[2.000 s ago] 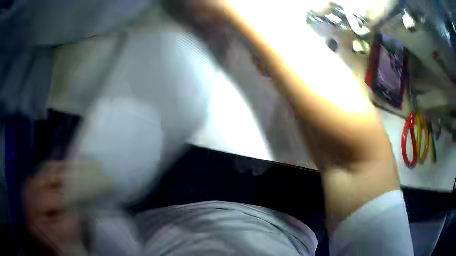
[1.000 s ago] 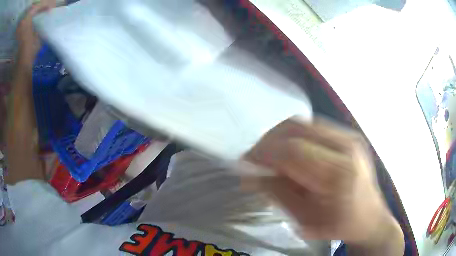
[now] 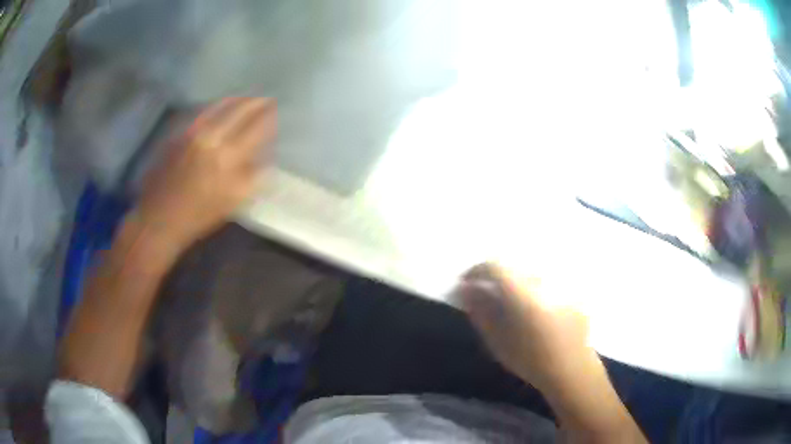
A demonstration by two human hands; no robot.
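Observation:
A light grey fabric panel (image 3: 347, 113) lies on the white tabletop at upper left of centre. My left hand (image 3: 208, 160) is at the panel's lower left edge, its fingers over or against it. The blur hides whether it grips the fabric. My right hand (image 3: 525, 325) is at the table's front edge, right of centre, with curled fingers. It is blurred, and I cannot tell whether it holds anything. The lamp glare washes out the middle of the work area.
The white table's front edge (image 3: 347, 256) runs slanting across the view. Blurred red-handled scissors (image 3: 748, 325) lie at the far right, with blurred machine parts above. Below the table at left are a blue basket (image 3: 82, 238) and greyish pieces (image 3: 269, 282).
The view has swung back to the table from the baskets. The light panel held up between both hands is no longer raised. My right hand is away from the grey panel now lying on the table.

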